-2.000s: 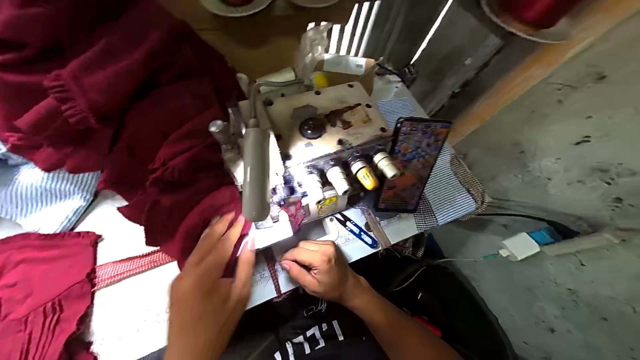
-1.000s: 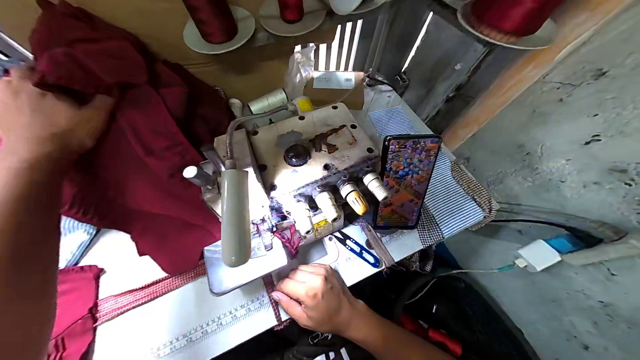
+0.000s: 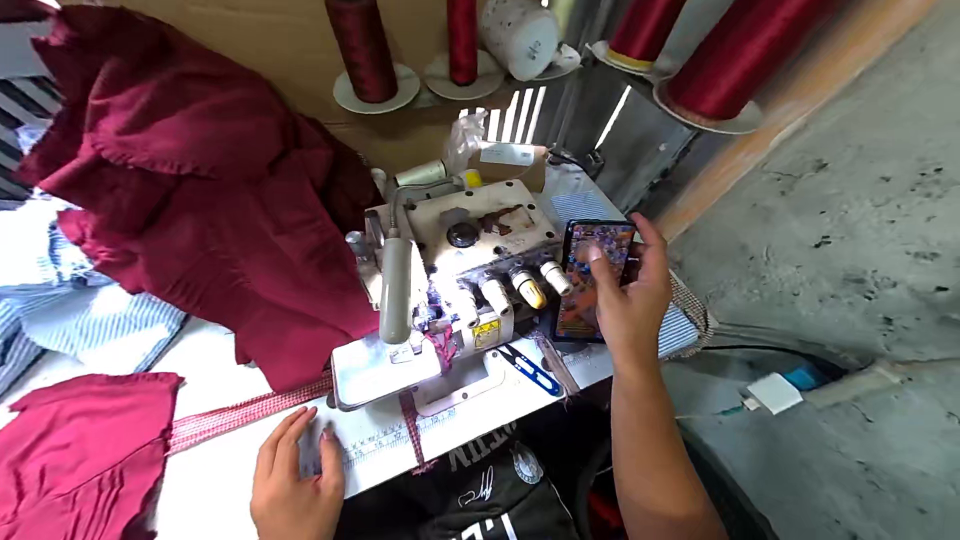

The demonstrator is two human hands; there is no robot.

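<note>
My right hand [image 3: 634, 292] is at the smartphone [image 3: 581, 300] standing right of the overlock sewing machine [image 3: 480, 232], fingers behind its edge and thumb over the screen. My left hand [image 3: 300, 465] rests on the white table at the front, fingers spread, holding nothing. Just beyond it is a red-and-white checked strip [image 3: 247, 414]. A heap of dark red fabric [image 3: 217, 180] lies left of the machine, and another dark red piece [image 3: 82, 457] lies at the lower left. Blue thread snips [image 3: 531, 371] lie in front of the machine. A narrow checked strip [image 3: 412, 431] hangs over the table's front edge.
Dark red thread cones [image 3: 364, 52] stand on holders behind the machine. A grey lamp [image 3: 395, 292] hangs over the machine's left side. Striped blue fabric [image 3: 112, 322] lies at the left. A rough concrete wall [image 3: 847, 225] and a white adapter [image 3: 775, 395] are at the right.
My right hand has moved from the table's front edge to the phone. My left hand, at the dark red fabric at upper left one second ago, is now down on the table.
</note>
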